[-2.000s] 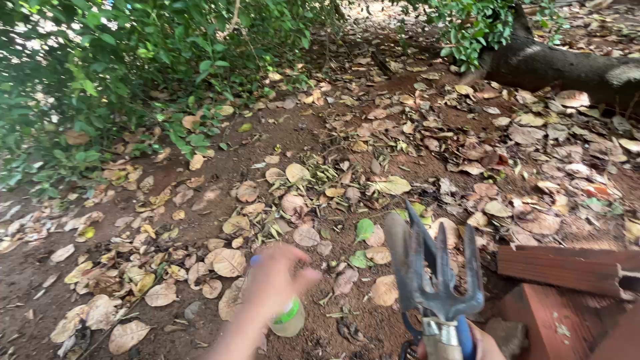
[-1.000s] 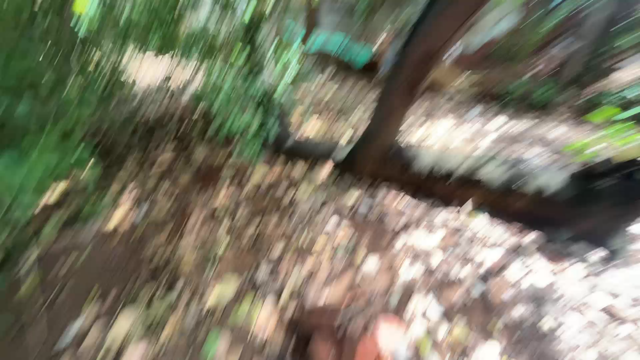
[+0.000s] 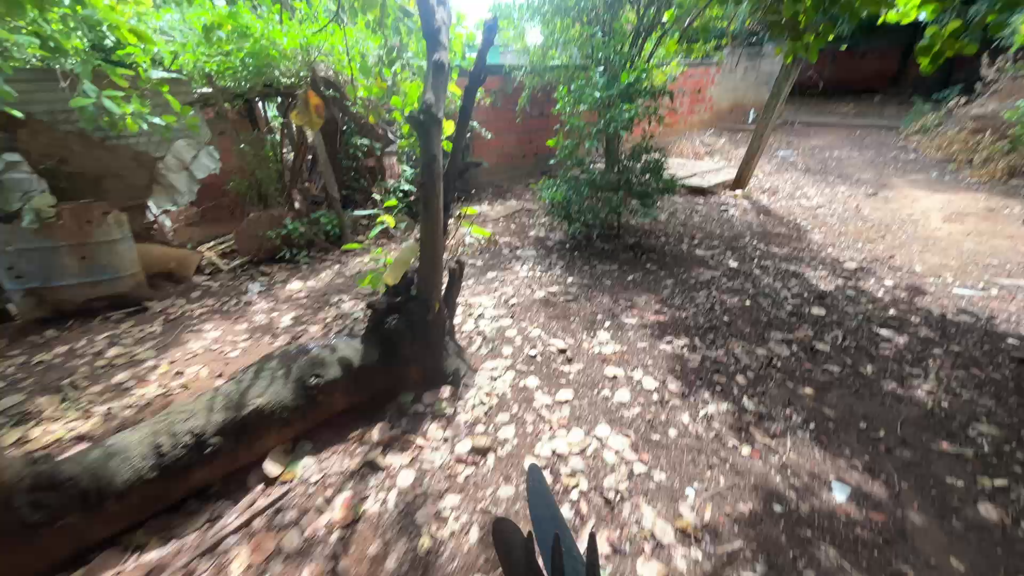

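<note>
The dark metal ends of hand garden tools rise into the bottom edge of the head view, a little right of the middle. They look like a blade beside the tines of a hand fork. Their handles lie below the frame, and neither my left hand nor my right hand shows. Dry fallen leaves cover the soil beyond the tool ends.
A thick fallen trunk runs from the lower left to an upright tree stem. A leafy shrub and a leaning wooden post stand farther back, before a brick wall. A rusty metal drum is at left.
The view has swung up and away from the ground spot. Two seconds ago my left hand was by a green-banded container and my right hand held the tools; both hands have left the view.
</note>
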